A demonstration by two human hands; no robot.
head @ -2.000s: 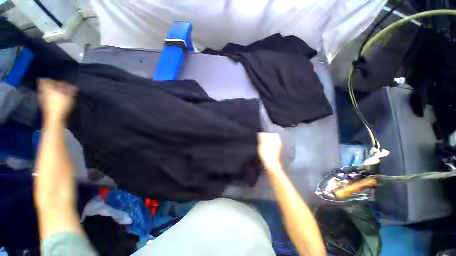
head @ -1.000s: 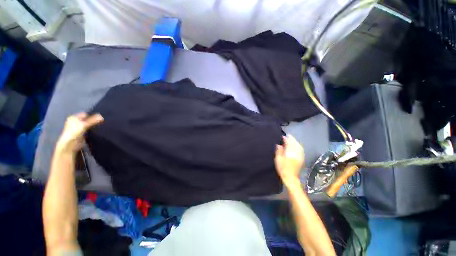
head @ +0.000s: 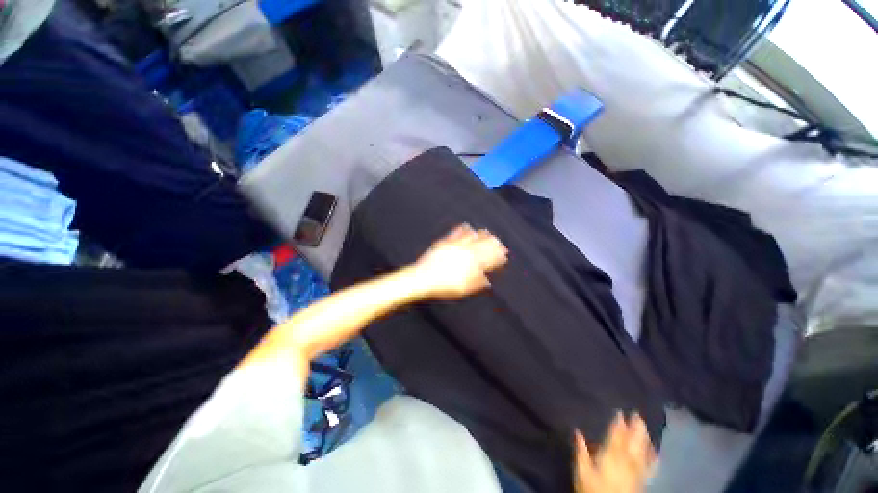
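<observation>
A large black garment (head: pixel 491 308) lies spread along the grey padded table (head: pixel 414 106). My left hand (head: pixel 462 261) rests flat on its upper middle part, fingers apart. My right hand (head: pixel 618 460) lies on its lower right end near the bottom edge of the picture, fingers spread, with the wrist cut off by the edge. Neither hand visibly grips the cloth. A second black garment (head: pixel 717 298) lies on the table's far side, beside the first one. The steam iron is not in view.
A blue bar (head: pixel 534 140) with a dark-and-white band lies at the table's far edge. A mobile phone (head: pixel 316 218) lies near the left edge. White cloth (head: pixel 655 106) hangs behind. Dark blue (head: pixel 116 144) and light blue garments (head: pixel 37 217) are at left.
The view has turned left, so the iron has left the picture. My left hand has moved from the garment's left edge onto its middle. My right hand now lies flatter on the right end.
</observation>
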